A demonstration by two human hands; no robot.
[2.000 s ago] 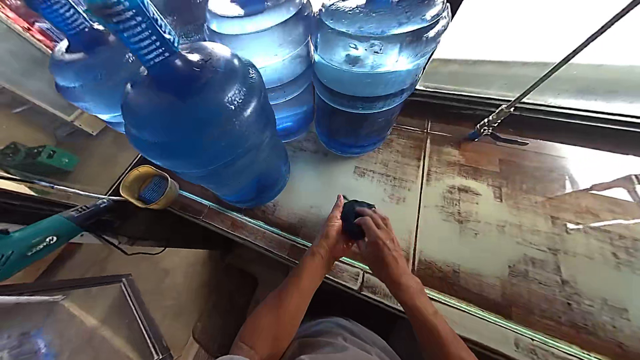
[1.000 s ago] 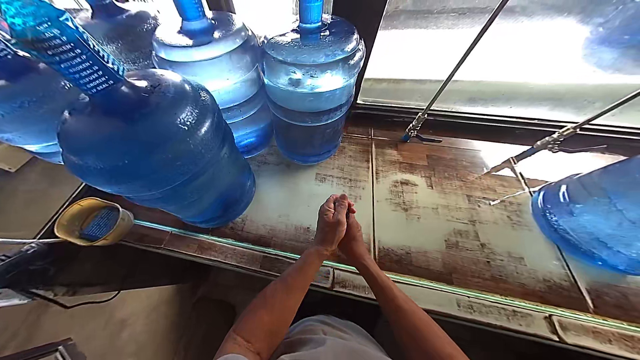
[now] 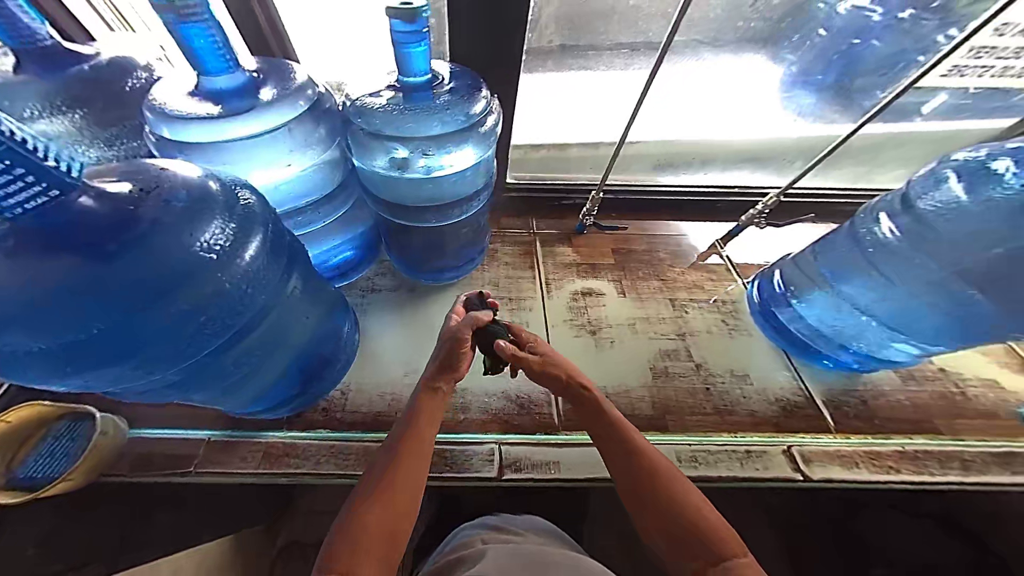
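A dark, crumpled cloth (image 3: 491,344) is gripped between both of my hands, above the tiled counter (image 3: 624,344). My left hand (image 3: 462,336) closes around its upper end, thumb across it. My right hand (image 3: 532,356) pinches its lower part between thumb and fingers. Just beyond my hands stands a blue water jug (image 3: 428,184) with a capped neck, and another blue jug (image 3: 256,152) is beside it. The nearest large jug (image 3: 184,280) is to the left of my hands.
A tilted blue jug (image 3: 896,256) is at the right. Two thin metal rods with valves (image 3: 590,210) (image 3: 760,212) reach down to the counter's back by the window. A yellowish container (image 3: 112,448) holding a blue printed item hangs at the front-left edge, beside the counter's raised tile lip (image 3: 552,462).
The dark cloth, hidden in my clasped hands one second ago, now shows stretched between them as they have moved slightly apart. The view has shifted to the right.
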